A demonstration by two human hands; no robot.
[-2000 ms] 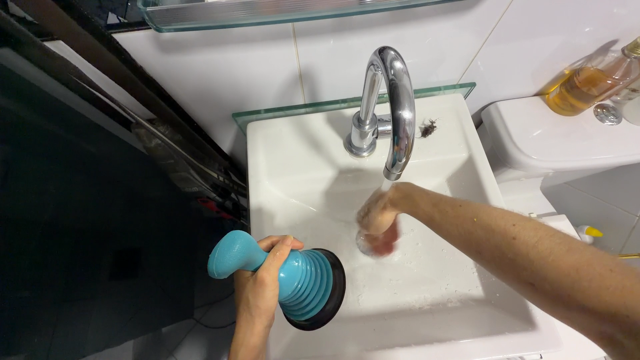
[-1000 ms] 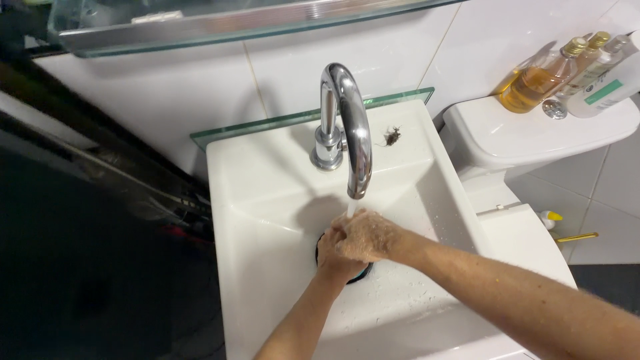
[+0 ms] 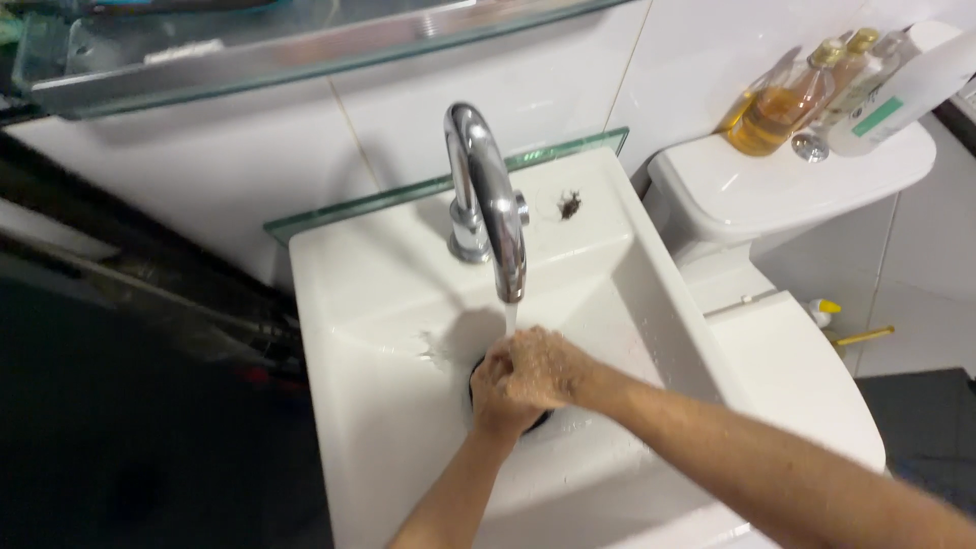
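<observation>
Both of my hands are stacked over the drain area of the white washbasin (image 3: 381, 442). Beneath them shows the black rubber rim of a plunger (image 3: 538, 422); its teal handle is hidden by my hands. My left hand (image 3: 499, 396) is lower and closed around the hidden handle. My right hand (image 3: 545, 366) lies on top, its fingers wrapped over the left. Water runs from the chrome faucet (image 3: 496, 206) onto the hands. A dark clump of hair (image 3: 569, 204) lies on the basin's back ledge, right of the faucet.
A glass shelf (image 3: 305, 61) juts out above the basin. At the right, several bottles, one with amber liquid (image 3: 770, 118), stand on the toilet tank (image 3: 793, 187). The closed toilet lid (image 3: 793, 381) is beside the basin. A dark panel (image 3: 152, 427) fills the left side.
The plunger, held by my left hand over the basin's left side two seconds ago, is now over the drain area. My right hand has moved from under the water onto my left hand.
</observation>
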